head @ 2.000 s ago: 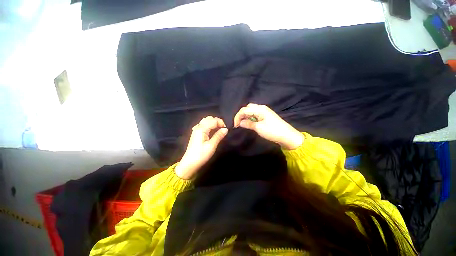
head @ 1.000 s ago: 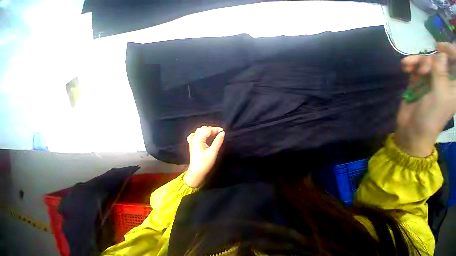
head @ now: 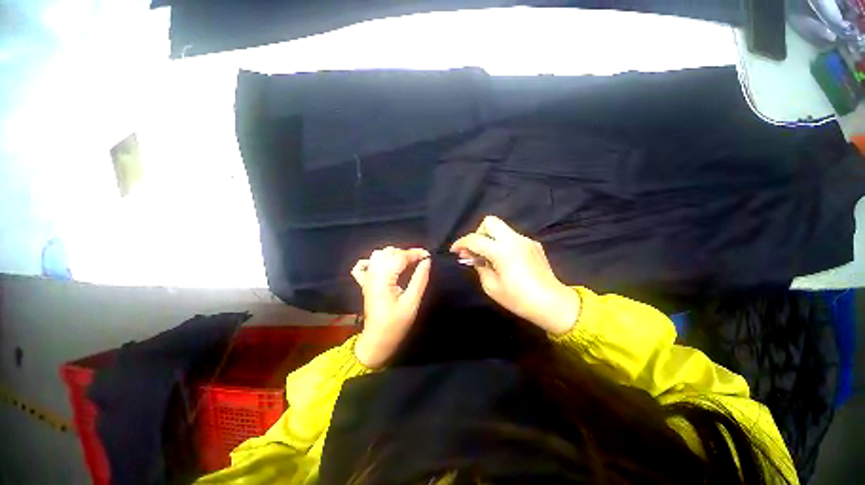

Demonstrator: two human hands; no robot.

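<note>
A large black garment (head: 588,180) lies flat across the white table (head: 199,180). My left hand (head: 391,289) pinches its near edge between thumb and forefinger. My right hand (head: 512,270) is just to the right, fingertips close to the left ones but a small gap apart, its fingers closed on a tiny silvery tool (head: 466,261), mostly hidden in the fingers. Whether the right fingertips also touch cloth or a thread cannot be told.
More black cloth (head: 313,21) lies along the far side. A black phone (head: 766,26) and a dark green box (head: 835,81) are at the far right. A red crate (head: 242,412) with black cloth stands at the lower left. A yellowish piece (head: 126,164) lies at the left.
My right hand went out to the far right holding something green, and is now back beside my left hand; the green is no longer visible. My left hand keeps its pinch near the same spot.
</note>
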